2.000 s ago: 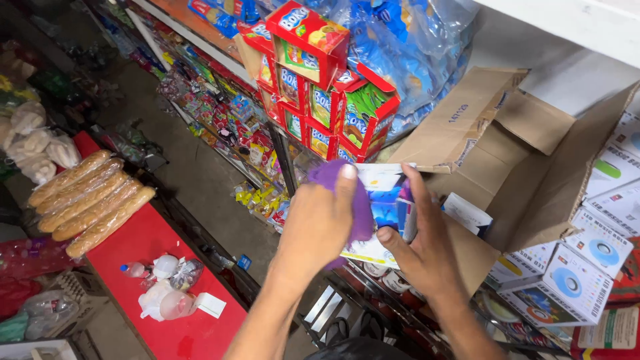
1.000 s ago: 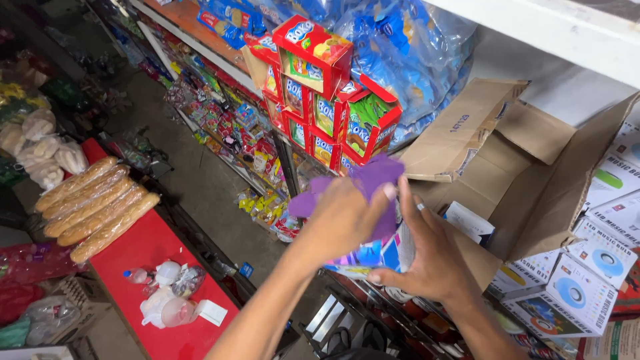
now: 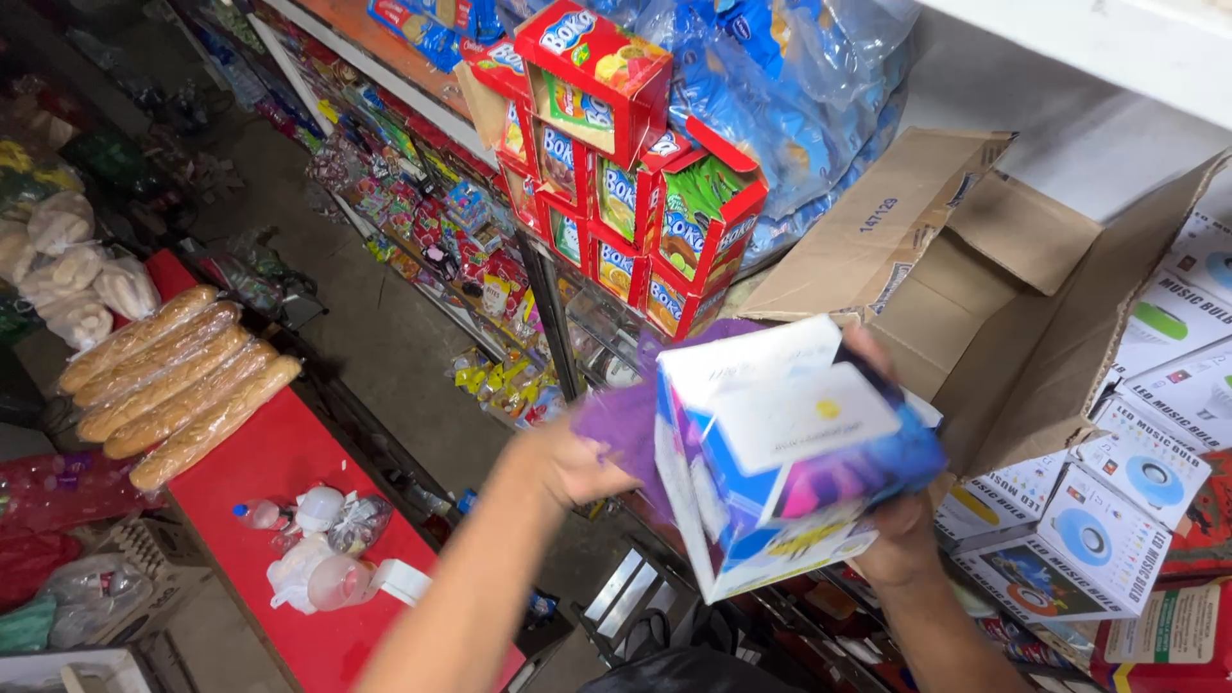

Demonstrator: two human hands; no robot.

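Note:
A white, blue and pink printed carton (image 3: 770,452), tilted and somewhat blurred, is held up in front of me. My right hand (image 3: 890,510) grips its right side, the fingers partly hidden behind it. My left hand (image 3: 577,462) is at the carton's left, shut on a purple cloth (image 3: 630,423) that lies against the carton's left side and shows behind its top edge. Just behind the carton stands an open cardboard box (image 3: 972,318) with its flaps raised.
Red drink-mix boxes (image 3: 616,192) are stacked beside blue packets in clear plastic (image 3: 770,106). LED music bulb boxes (image 3: 1097,529) sit at the right. Wrapped bread loaves (image 3: 192,385) and small plastic items (image 3: 327,549) lie on a red counter (image 3: 250,491). A white shelf edge (image 3: 1107,58) crosses the upper right.
The carton has been turned and raised, so more of it shows. My left hand and the purple cloth have moved from over the carton to its left side.

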